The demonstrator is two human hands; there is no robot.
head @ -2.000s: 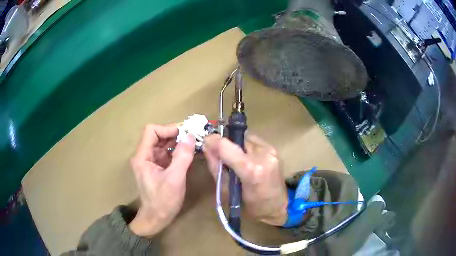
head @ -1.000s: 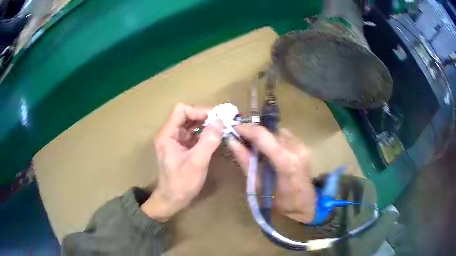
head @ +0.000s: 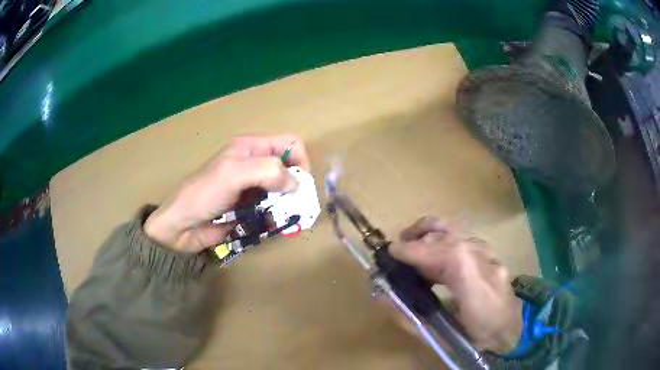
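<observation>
My left hand (head: 224, 184) grips the white plastic housing (head: 300, 201) by its upper left side. A green wire (head: 286, 155) stands up at my fingertips. A short red wire (head: 292, 230) shows at the housing's lower edge. Below my palm hang black parts and a circuit board with a yellow component (head: 221, 251). My right hand (head: 463, 278) holds the black soldering iron (head: 412, 282), with the thin solder feed tube (head: 352, 247) beside it. The iron's tip is a little right of the housing, apart from it, with a pale whitish blur, maybe smoke, above it.
The work is held above a tan cardboard sheet (head: 145, 173). A glossy green surface (head: 239, 43) curves behind it. A large grey-brown fume hood (head: 535, 123) stands at upper right. A blue wrist strap (head: 532, 329) is on my right wrist.
The housing has turned in my left hand, and the board with the yellow component now shows. The iron has swung from upright to slanting up-left, its tip now near the housing. The camera view has shifted.
</observation>
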